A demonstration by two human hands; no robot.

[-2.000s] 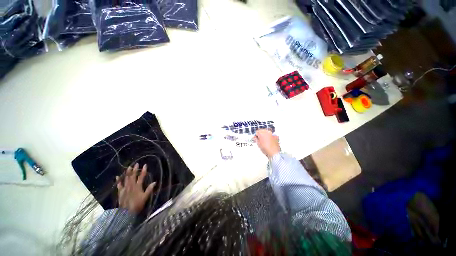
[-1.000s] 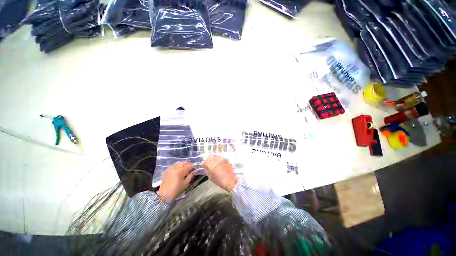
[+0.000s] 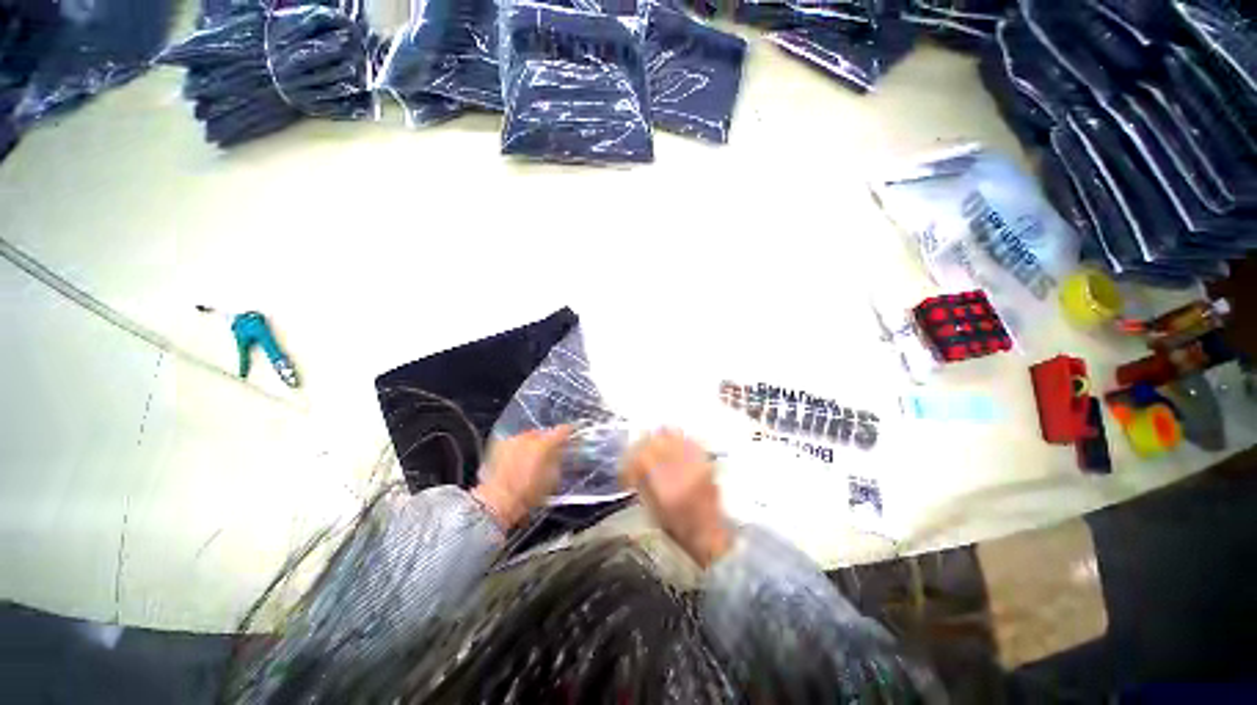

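Folded dark trousers (image 3: 441,400) lie on the cream table (image 3: 276,510) in front of me, a matt dark shape partly covered. A clear garment polybag (image 3: 552,379) lies over their right part, bunched between my hands. My left hand (image 3: 527,472) grips the bag's near left part. My right hand (image 3: 676,485) grips its right side and is blurred. Stray hair crosses the trousers' near edge and hides part of it. More empty printed bags (image 3: 800,420) lie flat to the right.
A teal air blow gun (image 3: 259,344) and its hose (image 3: 83,296) lie at left. Bagged trousers (image 3: 576,83) line the far side, with stacks (image 3: 1158,152) at far right. A white plastic bag (image 3: 999,227), red-black checked item (image 3: 962,327), red item (image 3: 1061,400) and yellow item (image 3: 1090,296) lie at right.
My right hand has come from the empty bags to beside my left hand. Both hands now hold a clear bag, which has become more bunched over the trousers. The view has shifted left.
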